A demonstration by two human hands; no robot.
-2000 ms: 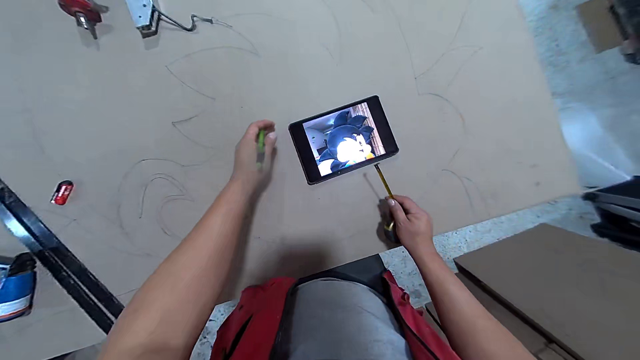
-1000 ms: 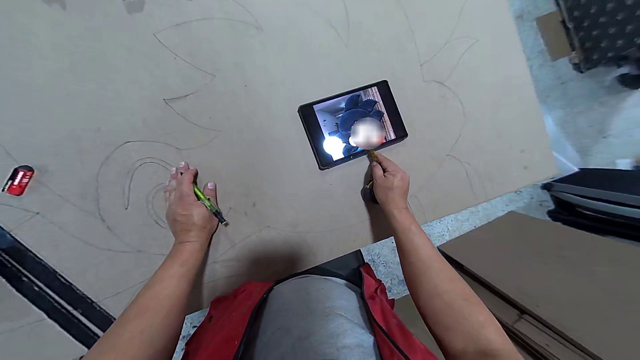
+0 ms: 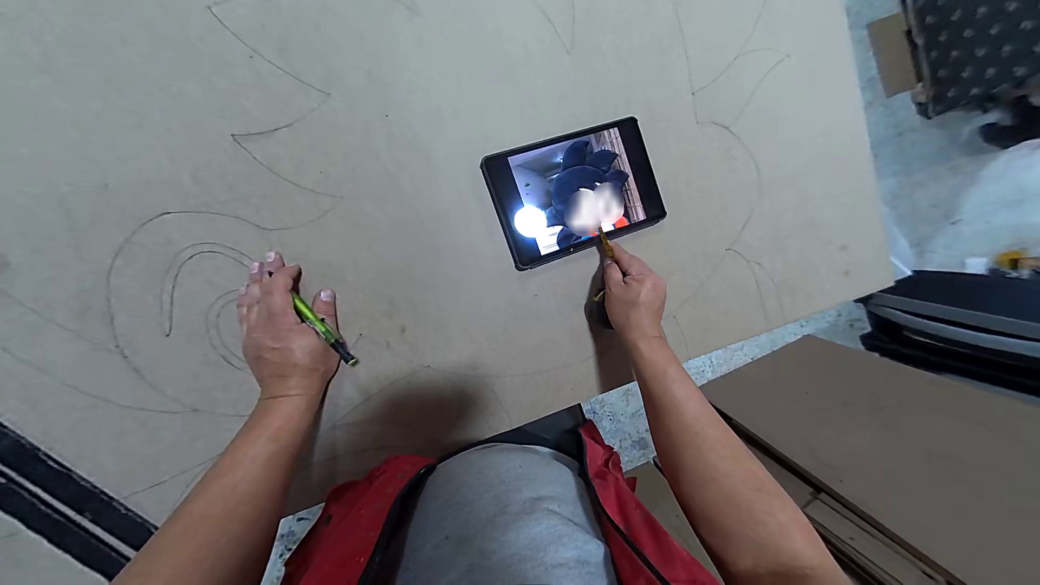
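My left hand rests palm down on a large tan board marked with curved pencil lines. A green pen or mechanical pencil is held between its fingers, its dark end pointing down and right. My right hand grips a thin yellow strip, seemingly a tape measure's blade, whose end meets the lower edge of a black tablet. A dark round object, partly hidden, sits under that hand. The tablet lies tilted on the board and displays a dark blue spiky-haired figure with a bright glare spot.
Brown panels are stacked at the lower right, below the board's edge. Dark folded items lie beyond the right edge, and a dark dotted object stands at the upper right. A black rail crosses the lower left.
My left hand has moved left and down from beside the tablet onto the drawn curves, still with the green pen. My right hand has come up to the tablet's lower edge. The view has shifted.
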